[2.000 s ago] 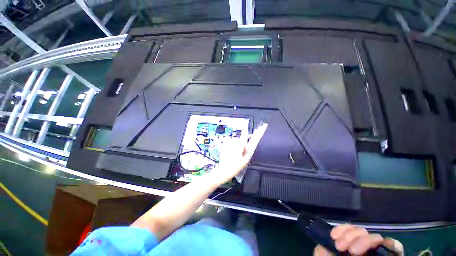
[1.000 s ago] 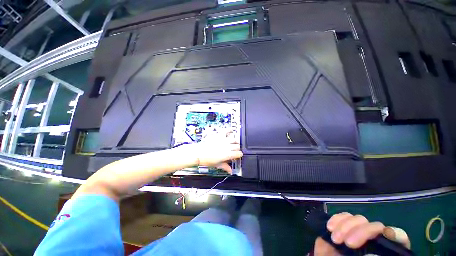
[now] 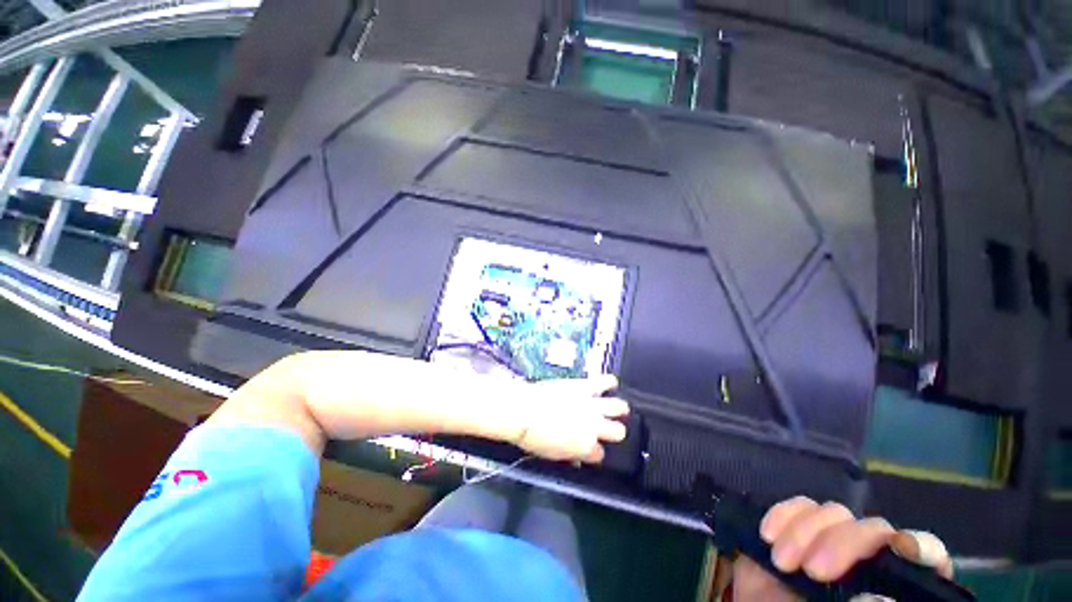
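Observation:
The TV back cover (image 3: 564, 176) lies face down, a dark panel with angular ridges. The green main board (image 3: 535, 323) sits in the bright recess (image 3: 464, 308), with a dark lead over its left part. My left hand (image 3: 573, 420) is over the recess's front right corner, fingers pointing right; whether it holds anything small I cannot tell. Thin leads (image 3: 421, 461) hang below the front edge beside my left forearm. My right hand (image 3: 823, 541) is at the bottom right, closed around the black electric screwdriver (image 3: 743, 526), whose tip points to the cover's front edge.
The black carrier (image 3: 194, 265) surrounds the cover, with openings showing green. A metal rail (image 3: 176, 370) runs along the near side. A brown carton (image 3: 129, 453) stands below at the left. Another dark panel (image 3: 999, 235) lies at the right. Metal framing (image 3: 88, 176) stands at the far left.
My left hand has moved from the board to the recess's front right corner. The screwdriver in my right hand has come up to the cover's front edge. The camera view has shifted and tilted.

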